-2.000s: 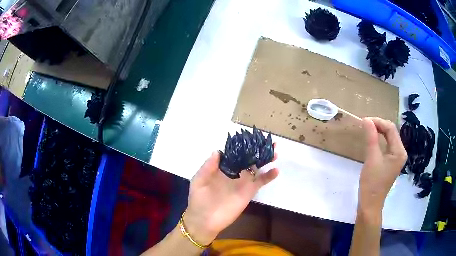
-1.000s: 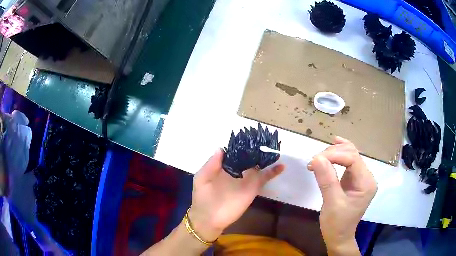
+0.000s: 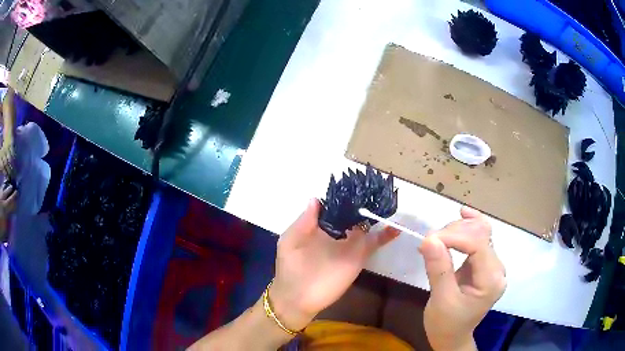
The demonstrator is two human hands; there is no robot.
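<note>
My left hand (image 3: 319,264) holds a black spiky flower head (image 3: 358,199) above the near edge of the white board. My right hand (image 3: 466,267) pinches a thin white glue stick (image 3: 394,224) between thumb and fingers. The stick's whitish tip touches or overlaps the flower head's lower middle. The white oval glue cup (image 3: 470,149) sits on the stained brown cardboard (image 3: 411,89), beyond my right hand. Loose black petal pieces (image 3: 589,206) lie in a pile at the right of the board.
Black flower heads (image 3: 473,32) and looser clusters (image 3: 552,79) stand at the board's far edge, by a blue crate (image 3: 569,34). A grey metal box (image 3: 137,41) is at upper left. A crate of black pieces (image 3: 96,247) is at lower left, with another person's hand (image 3: 8,195) beyond.
My right hand has moved the stick from the cup left to the flower head, and the tip is now lower on it. My left hand still holds the flower head. The view has shifted slightly.
</note>
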